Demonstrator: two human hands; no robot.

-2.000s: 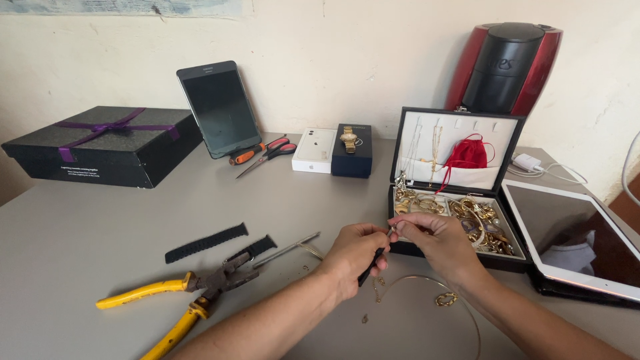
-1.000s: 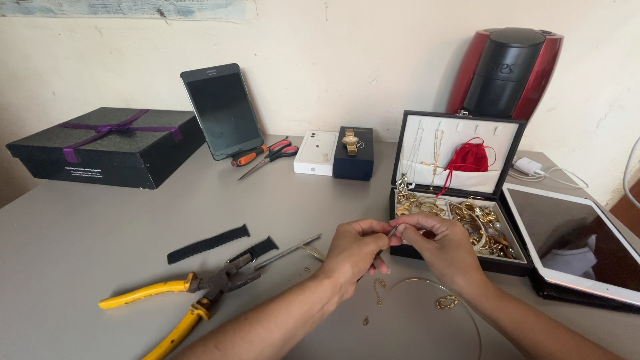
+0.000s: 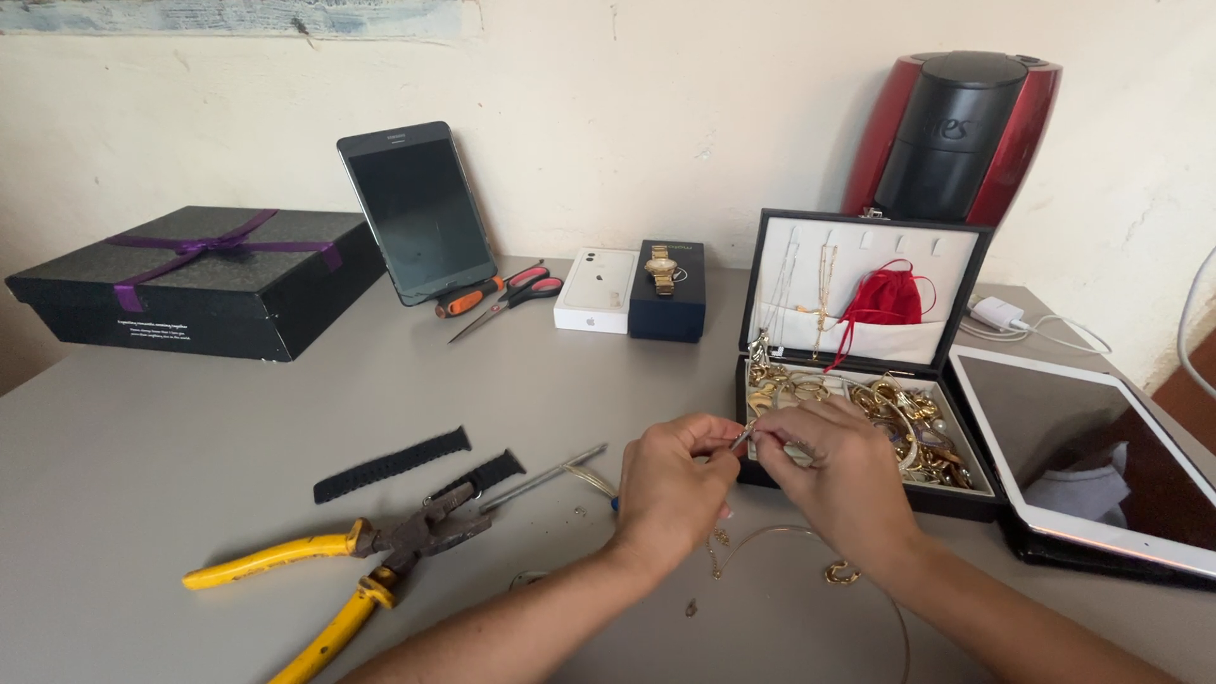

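My left hand (image 3: pixel 676 489) pinches a thin metal piece (image 3: pixel 742 438) between thumb and fingers; what it belongs to is mostly hidden. The fingertips of my right hand (image 3: pixel 826 465) close on the other end of this piece, just in front of the open jewelry box (image 3: pixel 869 285). Gold-colored jewelry (image 3: pixel 917 408) fills the box, and a red drawstring pouch (image 3: pixel 886 295) hangs in its lid. Below my hands lie a thin chain necklace (image 3: pixel 717 556) and a small gold-colored ring-shaped piece (image 3: pixel 842 572). Yellow-handled pliers (image 3: pixel 404 551) rest open to the left.
Black watch strap pieces (image 3: pixel 391 465) and a thin metal rod (image 3: pixel 543 478) lie by the pliers. Farther back are a ribboned box (image 3: pixel 190 275), a leaning tablet (image 3: pixel 418 209), scissors (image 3: pixel 518 293), a gold-colored watch (image 3: pixel 661 270) on a dark box, and a white tablet (image 3: pixel 1092 456) at right.
Both hands stay together in front of the jewelry box. The dark object seen under my left hand two seconds ago is now largely out of sight.
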